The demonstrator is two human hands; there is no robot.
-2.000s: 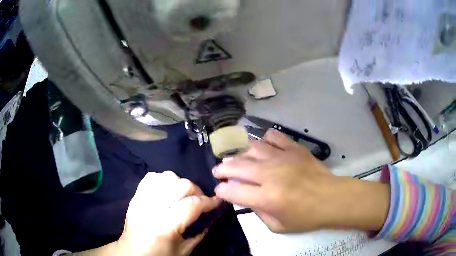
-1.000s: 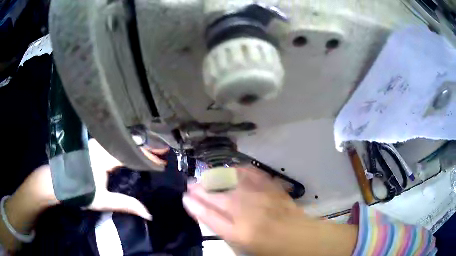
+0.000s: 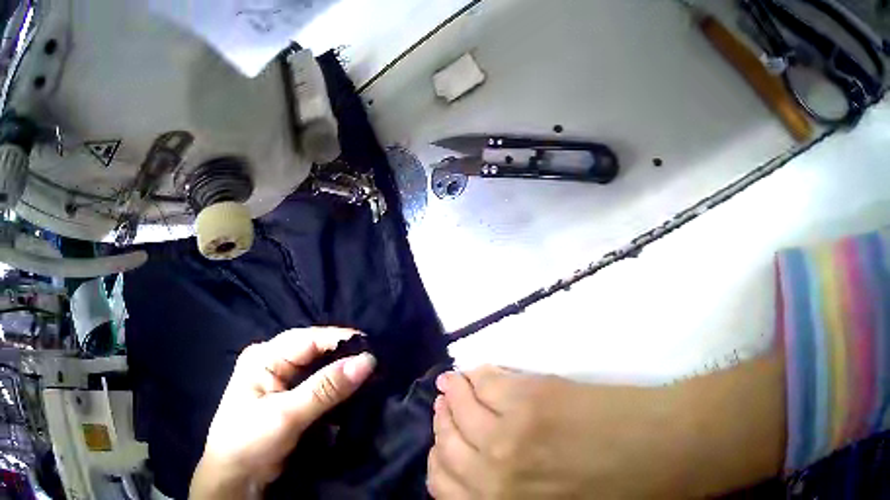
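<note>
A large black to navy garment (image 3: 205, 332) lies on the machine bed and runs under the presser foot (image 3: 374, 200). My left hand (image 3: 278, 400) pinches a dark fold of it between thumb and fingers, below the foot. My right hand (image 3: 517, 430), in a striped sleeve, has its fingertips closed on the garment's right edge, a little right of my left hand. The sewing machine head (image 3: 146, 78) is at the upper left, with the tension assembly's cream knob (image 3: 225, 230) low on it. The cloth between my hands is partly hidden by my fingers.
Black thread snips (image 3: 576, 160) lie right of the foot, beside a small metal disc (image 3: 449, 182). A white chip (image 3: 459, 76) lies above them. A wooden-handled tool (image 3: 756, 76) and scissors (image 3: 839, 68) are at the upper right. White paper (image 3: 244, 24) hangs at the top.
The view has turned and shifted, so the machine head is now at the left. My left hand has come from beside the green tube to the cloth below the foot. My right hand has moved away from the foot.
</note>
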